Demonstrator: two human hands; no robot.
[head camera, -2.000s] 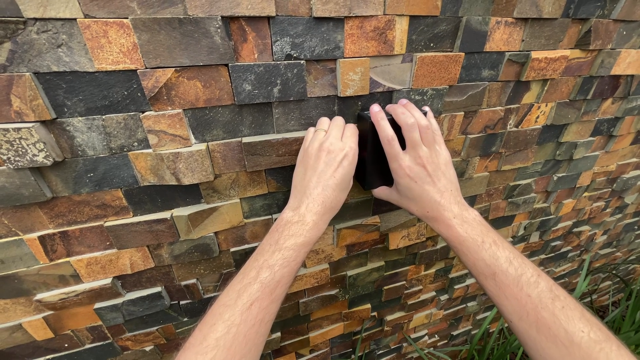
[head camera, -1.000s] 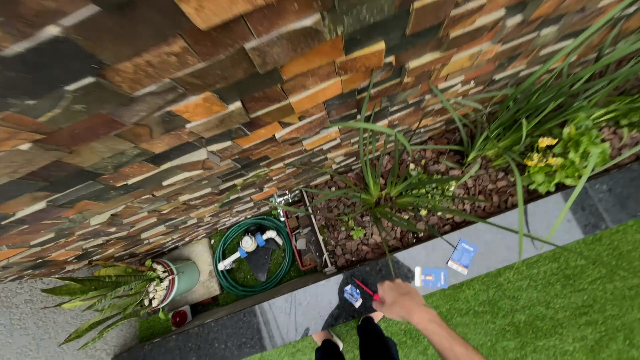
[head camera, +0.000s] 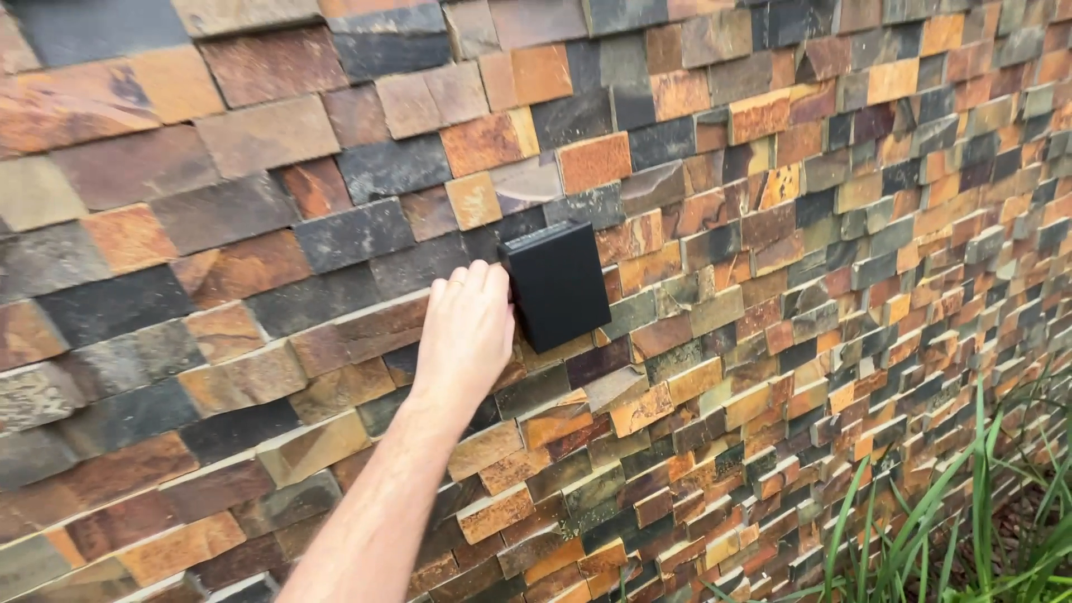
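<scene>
A black rectangular box-shaped fixture (head camera: 559, 285) lies against the wall of split-face stone tiles (head camera: 352, 243), a little right of the middle of the head view, slightly tilted. At its left side is my left hand (head camera: 469, 322), knuckles up and fingers curled, with a thin ring on one finger. The fingertips are hidden behind the hand and beside the box, so whether they grip its edge or something next to it cannot be told. My right hand is out of the view.
Long green strappy leaves (head camera: 988, 502) rise at the lower right, in front of the wall's foot. Brown mulch (head camera: 1017, 532) shows between them. Many tiles stand out unevenly from the wall.
Two seconds ago both hands were at the black box; my right hand has left it. One second ago the view was turned down to the ground, with a hand holding a red-handled item.
</scene>
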